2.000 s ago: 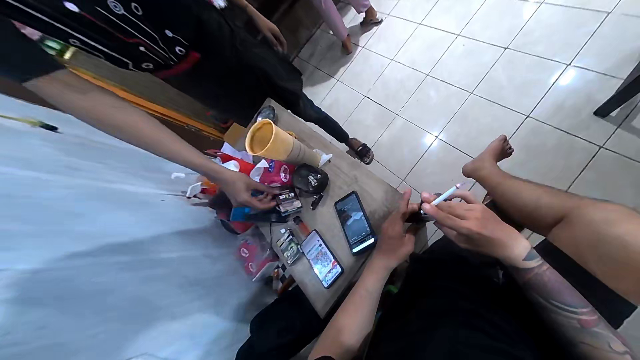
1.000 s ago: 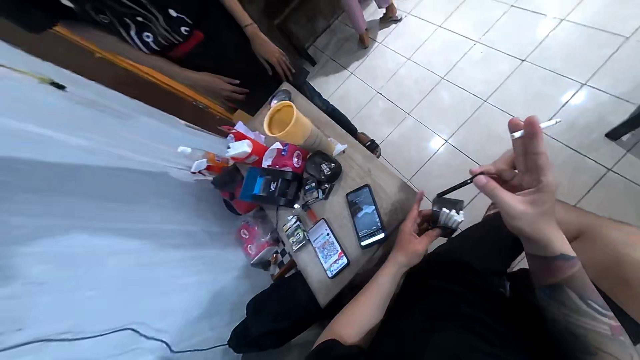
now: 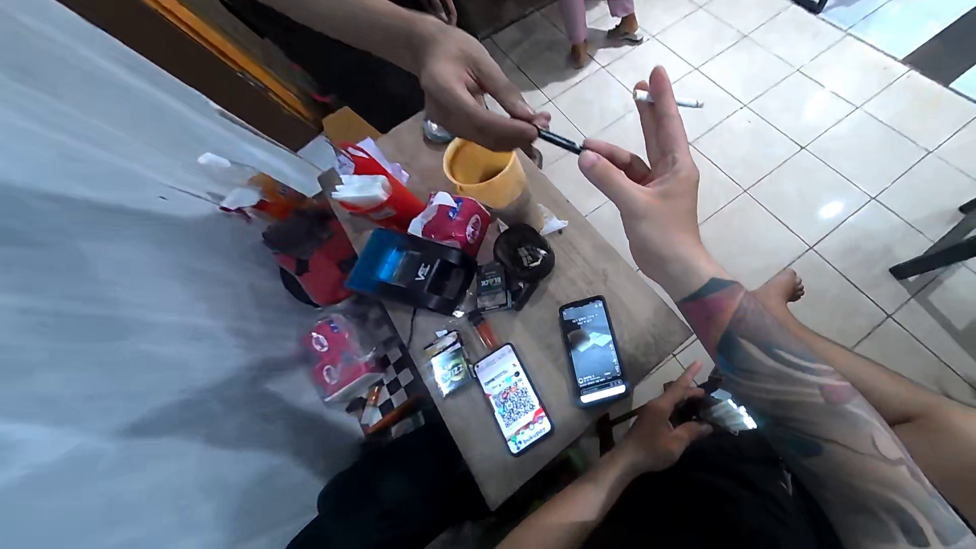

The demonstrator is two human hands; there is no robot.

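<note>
My right hand [image 3: 648, 171] is raised over the table's far corner. A white cigarette [image 3: 668, 99] is held between two of its fingers, and thumb and finger pinch one end of a slim black stick [image 3: 559, 140]. Another person's hand [image 3: 476, 91] grips the stick's other end. Low, near my lap, my left hand [image 3: 665, 423] holds a dark open pack [image 3: 720, 408] with white cigarettes showing, partly hidden by my right forearm. Two lit phones, one black-cased [image 3: 593, 347] and one showing a printed-style code [image 3: 512, 400], lie on the wooden table [image 3: 640, 305].
On the table stand a yellow cup [image 3: 488, 175], a red tissue holder [image 3: 393, 200], a pink tissue pack [image 3: 457, 221], a blue and black printer [image 3: 412, 267], a black ashtray [image 3: 524, 252] and cigarette packs [image 3: 450, 366]. A dark furniture leg [image 3: 934, 259] is at right, on tiled floor.
My right hand has risen from beside my left hand. The other person's hand, earlier at the table's far side, now reaches across to the black stick. The pack now sits behind my right forearm.
</note>
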